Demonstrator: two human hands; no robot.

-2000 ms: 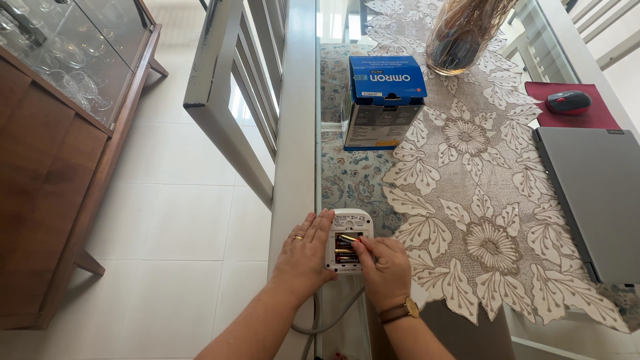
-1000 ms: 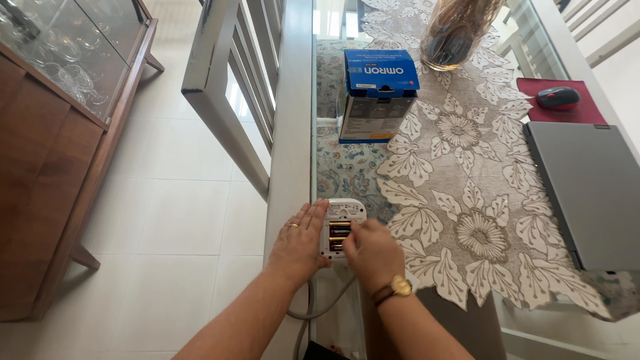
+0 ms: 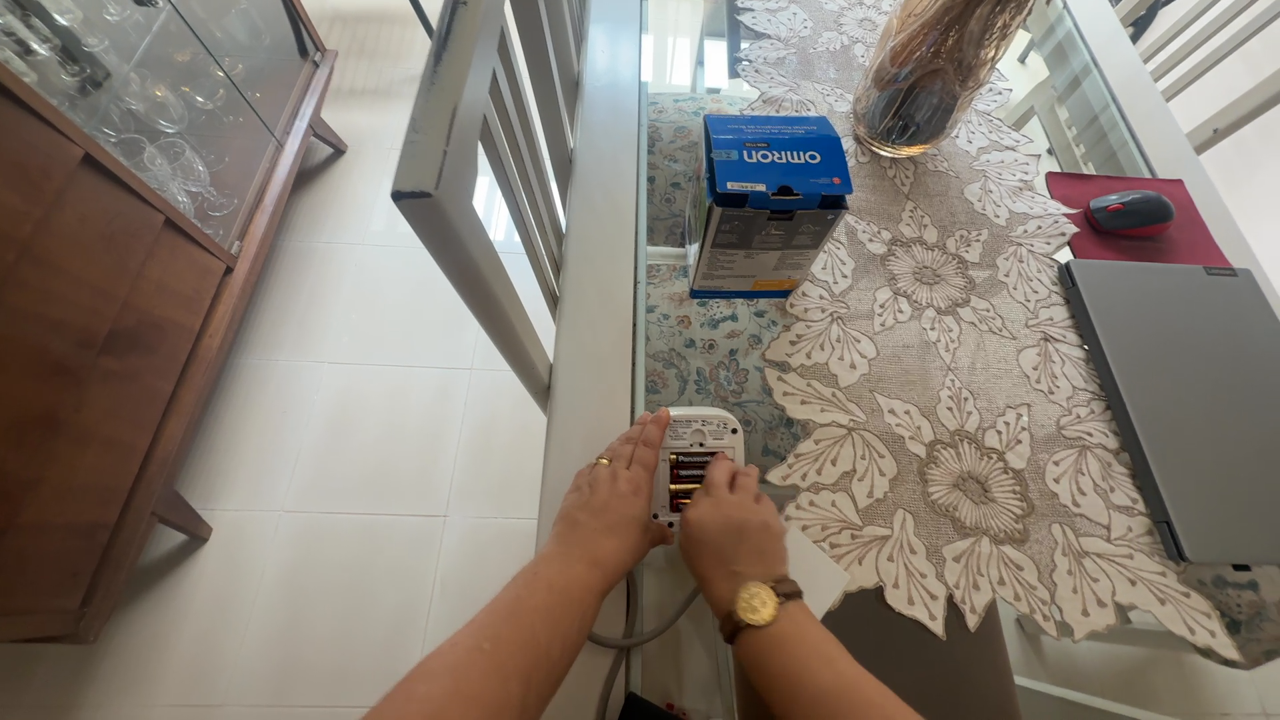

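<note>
A white electronic device (image 3: 700, 425), probably a blood pressure monitor, lies underside up at the glass table's near left edge. Its battery compartment is uncovered and holds several Panasonic batteries (image 3: 688, 472). Along the device's left side, my left hand (image 3: 612, 495) grips it, fingers extended and thumb at the lower edge. The curled fingers of my right hand (image 3: 735, 520) touch the batteries from the right; whether they pinch one is hidden. A grey tube (image 3: 655, 632) loops below the device, between my wrists.
Beyond the device stands a blue Omron box (image 3: 775, 180). A lace table runner (image 3: 900, 330) bears a glass vase (image 3: 905, 100). At right are a closed grey laptop (image 3: 1190, 400) and a mouse (image 3: 1130, 212) on a red mat (image 3: 1200, 225). A chair (image 3: 480, 200) is left of the table, a wooden cabinet (image 3: 120, 350) farther left.
Two seconds ago a battery stood tilted at my right fingers over the compartment; now the visible batteries lie flat in it. My left hand has stayed on the device.
</note>
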